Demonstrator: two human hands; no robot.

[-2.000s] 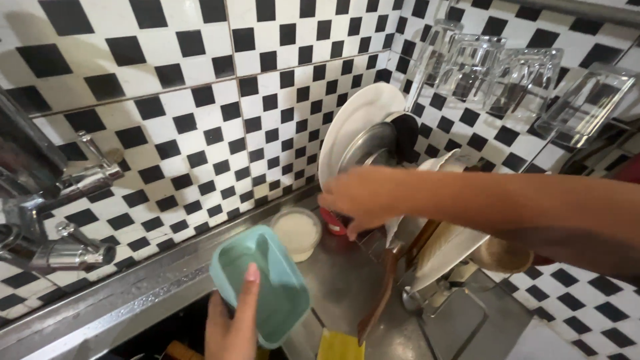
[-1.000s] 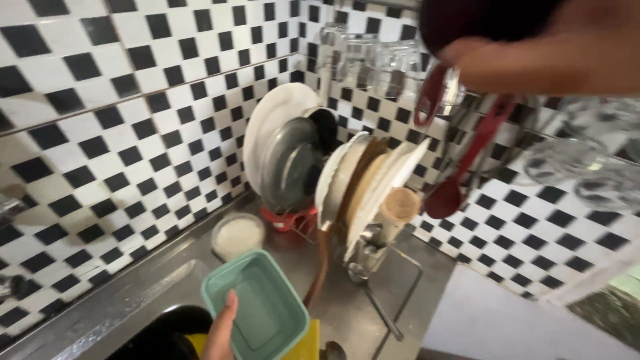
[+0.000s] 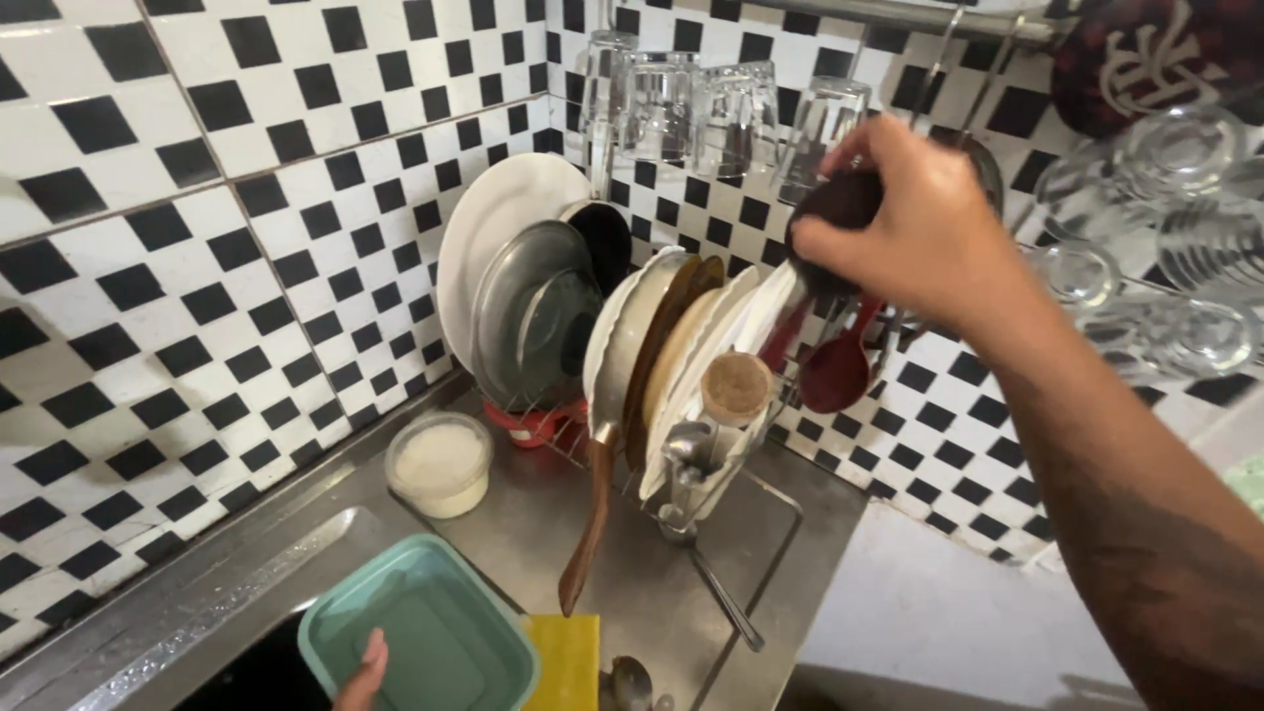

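Note:
My left hand [image 3: 363, 675] grips a teal plastic container [image 3: 434, 632] at the bottom edge, thumb inside it. My right hand [image 3: 913, 222] pinches a dark, rounded utensil head or bowl [image 3: 837, 229] above the right end of the dish rack; its lower part is blurred and its exact kind is unclear. A dark red spoon [image 3: 834, 373] hangs just below it by the tiled wall. Plates [image 3: 504, 217], metal lids [image 3: 528, 296] and a pan with a wooden handle [image 3: 588, 533] stand upright in the wire rack, with a cork-topped jar [image 3: 737, 387] at its near side.
Drinking glasses [image 3: 660, 104] hang upside down along the back wall, and more glassware [image 3: 1170, 237] hangs at the right. A round tub with whitish contents [image 3: 441, 462] sits by the sink edge. A yellow cloth or sponge [image 3: 563, 660] and a metal ladle [image 3: 726, 597] lie on the steel counter.
My right hand was low by the red item at the rack's left two seconds ago; it is now above the rack's right end, holding the dark item. My left hand keeps the teal container.

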